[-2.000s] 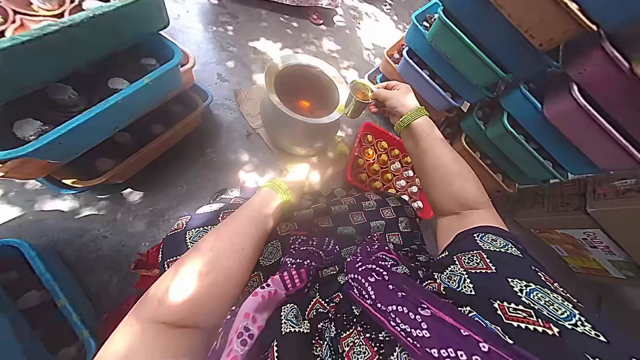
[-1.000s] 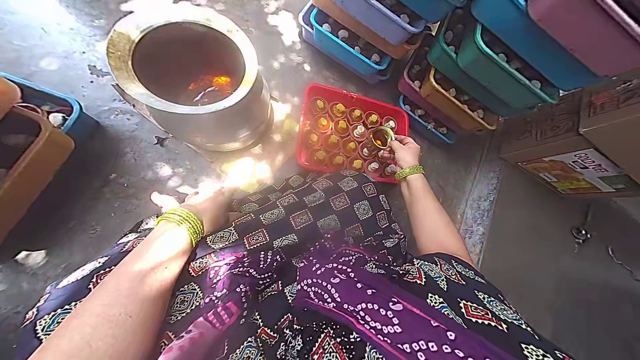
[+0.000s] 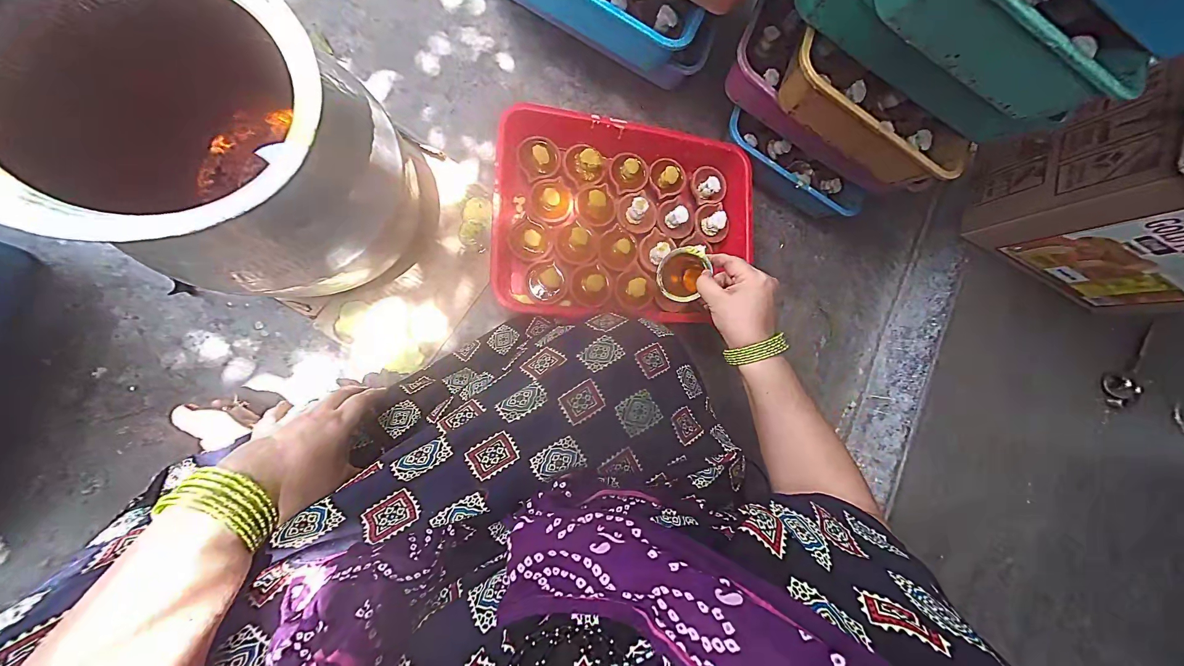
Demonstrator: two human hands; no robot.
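My right hand [image 3: 740,296] grips a small metal cup [image 3: 684,275] of amber liquid over the lower right part of a red plastic tray [image 3: 624,129]. Rows of small round cups stand in the tray. Those at the left hold amber liquid over yellowish pieces [image 3: 589,164]; several at the right show white, wick-like tufts [image 3: 709,187]. The held cup hides part of the cups beneath it. My left hand [image 3: 310,444] rests on the patterned cloth over my knee and holds nothing. A large metal pot [image 3: 361,185] with reddish-amber liquid stands left of the tray.
Stacked plastic crates, blue [image 3: 620,35], yellow [image 3: 874,129] and green [image 3: 971,55], stand beyond and right of the tray, with white-topped items inside. A cardboard box [image 3: 1064,185] is at the right. A small metal object [image 3: 1121,388] lies on the floor near it.
My right hand has brought the metal cup from beside the pot's rim to over the tray. My left hand now lies on the cloth over my knee. The view has moved closer to the tray.
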